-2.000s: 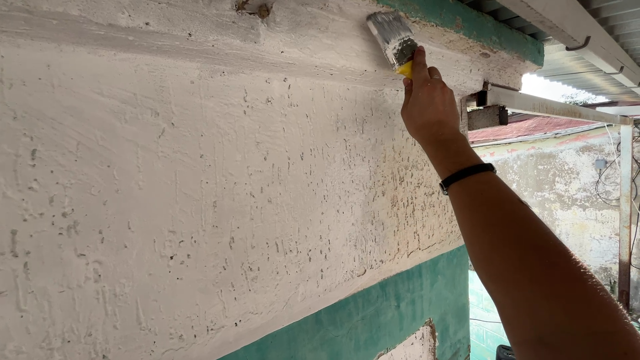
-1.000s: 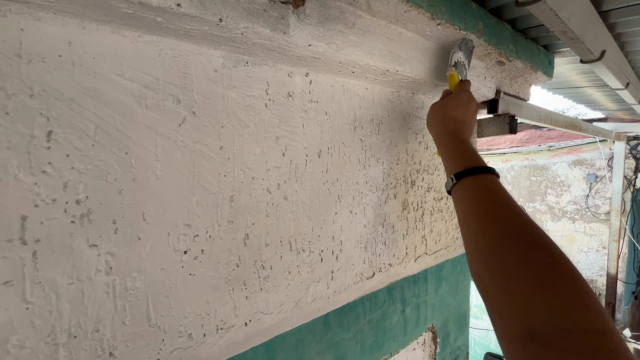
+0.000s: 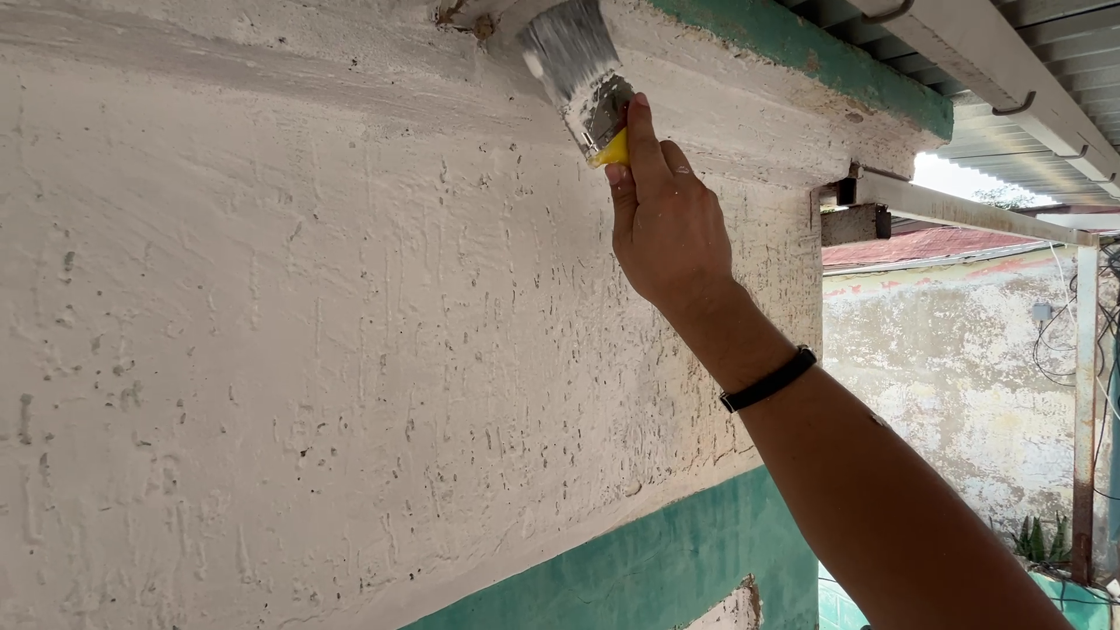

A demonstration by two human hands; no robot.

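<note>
My right hand (image 3: pixel 669 201), with a black band on its wrist, is raised and closed around the yellow handle of a flat paintbrush (image 3: pixel 582 74). The brush's wide bristles and metal ferrule are smeared with whitish paint, and the bristles point up and left at the ledge moulding. Behind the hand spreads a rough, pitted wall (image 3: pixel 350 306) coated in off-white, with a green painted band (image 3: pixel 612 569) below it. The ledge's upper edge (image 3: pixel 814 57) is green too. My left hand is not in view.
A metal beam (image 3: pixel 971 206) and a dark bracket (image 3: pixel 856 225) jut out near the wall's corner at the right. A gutter (image 3: pixel 1006 79) runs under the corrugated metal roof. Farther back are a rusty post (image 3: pixel 1085 394), hanging cables and a peeling wall (image 3: pixel 945 367).
My right hand first moved right along the ledge with the paintbrush, then came back left. The brush now sits left of both earlier positions, near the hole in the ledge.
</note>
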